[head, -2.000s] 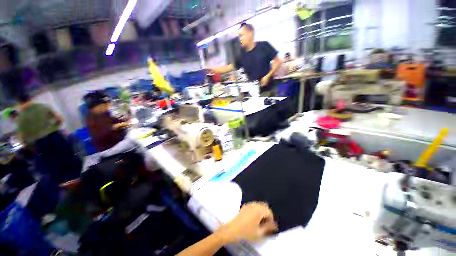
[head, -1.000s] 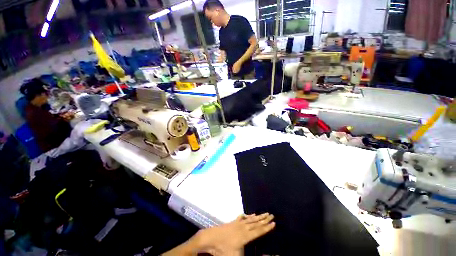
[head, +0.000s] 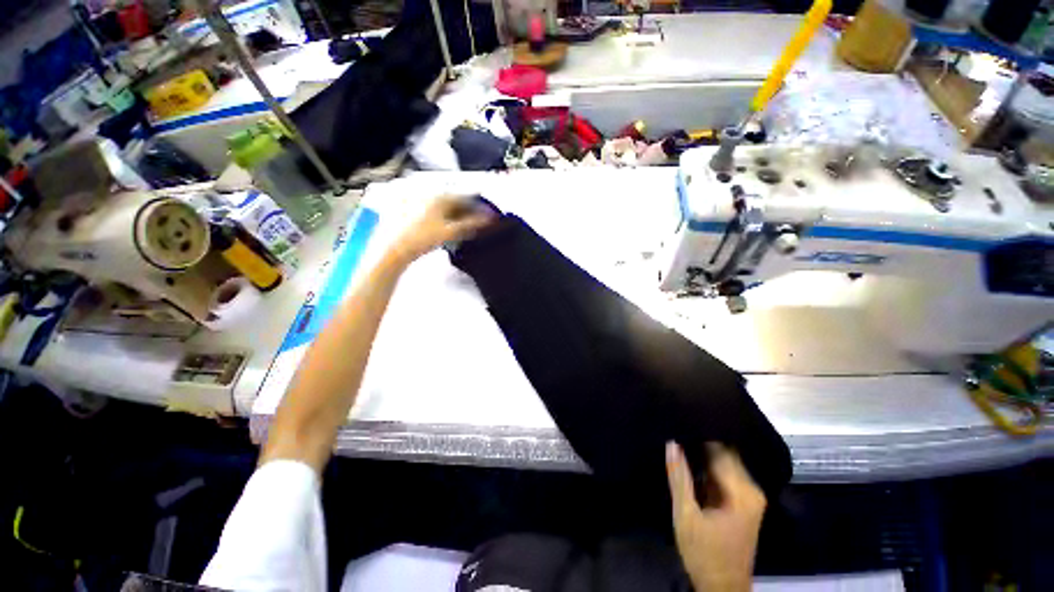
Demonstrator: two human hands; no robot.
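Note:
A long black garment panel [head: 601, 341] lies slantwise on the white sewing table, its near end at the front edge. My left hand [head: 437, 228] grips its far, narrow end, somewhat blurred. My right hand [head: 714, 509] is at the near end, with thumb and fingers closed on the cloth; the fingertips are partly hidden in the black folds. The white sewing machine [head: 844, 254] with a blue stripe stands right of the panel. The cloth lies left of its needle area, apart from it.
An older cream machine [head: 127, 243] stands at left, beside a dark bottle [head: 249, 257] and a green bottle [head: 277, 179]. Scraps [head: 566, 133] lie behind the table. A yellow rod [head: 792, 56] rises behind the machine head. Snips [head: 1008, 382] lie at the right.
The view has turned right and down. My left hand has moved from the panel's near part to its far end. My right hand has come into view on the cloth. The panel now looks narrower.

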